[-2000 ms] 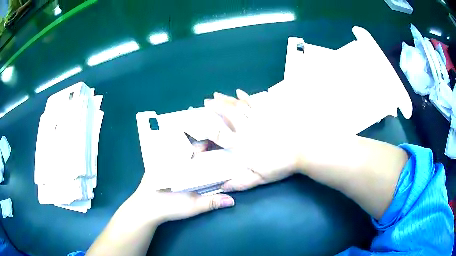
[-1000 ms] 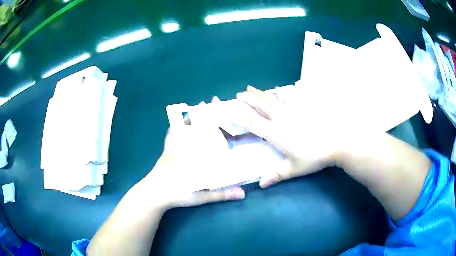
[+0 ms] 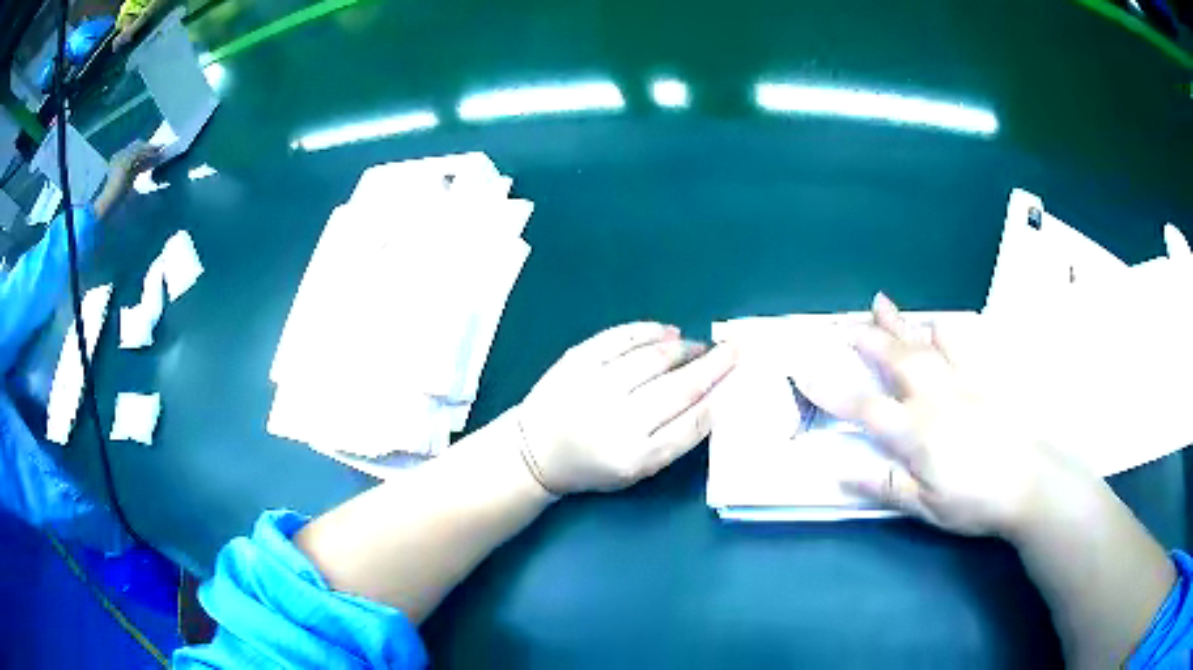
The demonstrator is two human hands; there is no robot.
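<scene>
A white gift box (image 3: pixel 805 497) lies on the dark-green bench (image 3: pixel 602 576), its white lid (image 3: pixel 1112 353) hinged open to the right and cut off by the picture's edge. A white insert with a small dark central opening lies in the box's base. My right hand (image 3: pixel 929 432) is spread flat on the insert, fingers apart. My left hand (image 3: pixel 635 406) is at the box's left edge, fingertips touching or very near it, and holds nothing that I can see. Glare hides the fine edges of the white card.
An uneven stack of flat insert blanks (image 3: pixel 393 308) lies left of my hands. Small white card pieces (image 3: pixel 136 416) are scattered further left. A black hanging cable (image 3: pixel 79 288) crosses the left side. Another person's blue sleeve (image 3: pixel 46 295) and hand show at far left, near white open boxes (image 3: pixel 177 85).
The view has turned left, so the stack and box show further right. My left hand has moved from the box's lower front edge to its left side. My right hand stays on the insert.
</scene>
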